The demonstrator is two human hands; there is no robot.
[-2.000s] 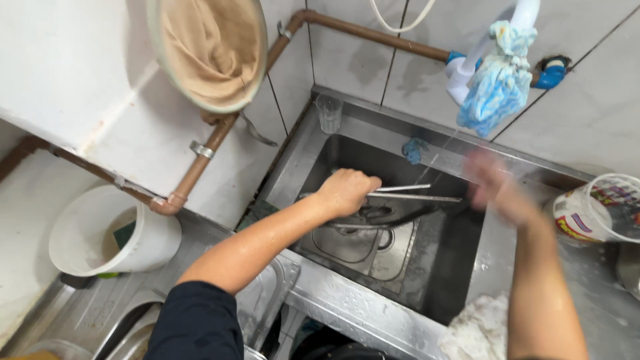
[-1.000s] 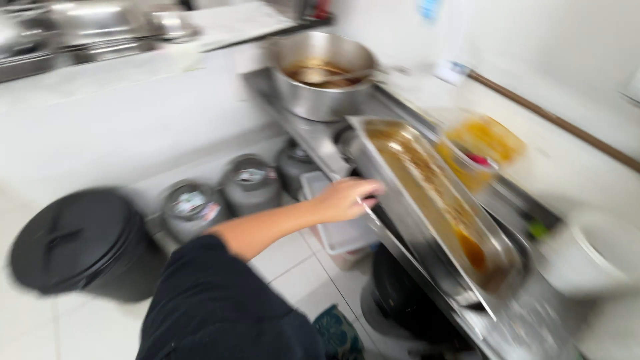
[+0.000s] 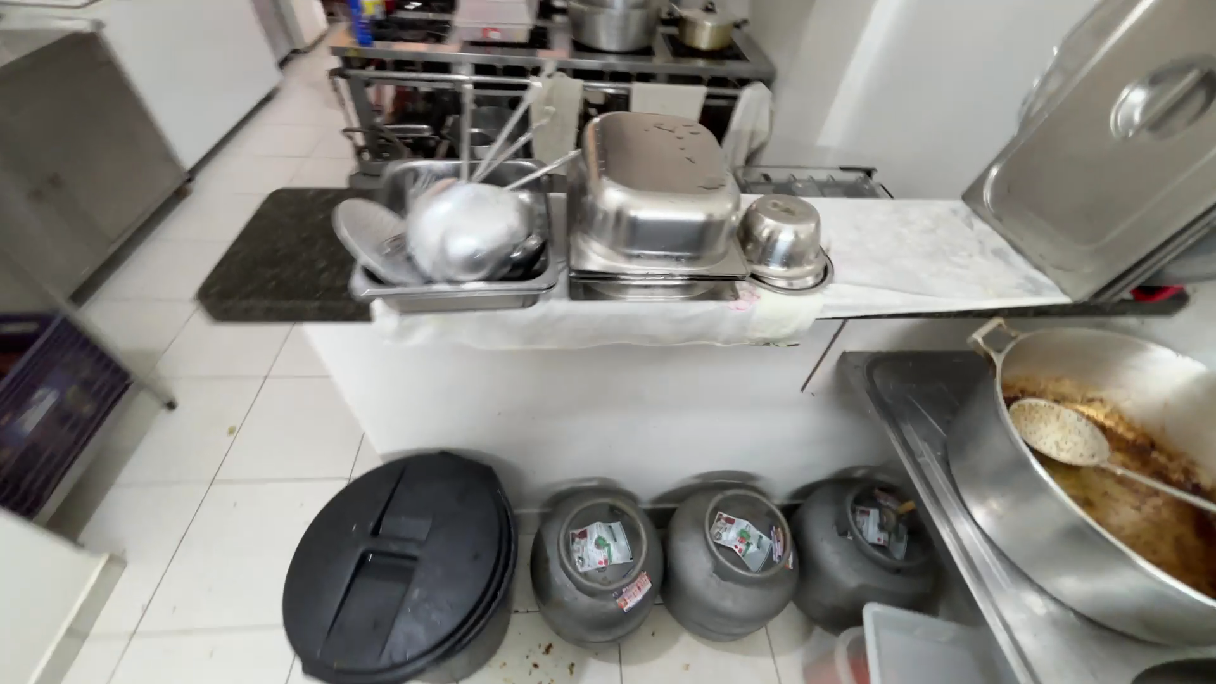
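Neither my left hand nor my right hand shows in the head view now. On a cloth-covered counter (image 3: pixel 902 249) stand an upturned stainless steel pan (image 3: pixel 655 204), small stacked metal bowls (image 3: pixel 783 237) and a metal pan of utensils (image 3: pixel 456 296) that holds ladles and a rounded metal vessel (image 3: pixel 470 231). At the lower right, a large aluminium pot (image 3: pixel 1026 513) contains brown residue and a skimmer (image 3: pixel 1059 430). A steel pan lid (image 3: pixel 1102 152) leans at the upper right.
Below the counter are a black lidded bin (image 3: pixel 399 570) and several grey gas cylinders (image 3: pixel 597 560). A stove (image 3: pixel 560 59) with pots stands behind. A purple crate (image 3: pixel 52 408) is at the left, and a steel worktop (image 3: pixel 969 551) runs along the right.
The view has swung from the sink, past a long pan of liquid, to the counter. One second ago a hand was at that pan's edge; both hands are now out of view.
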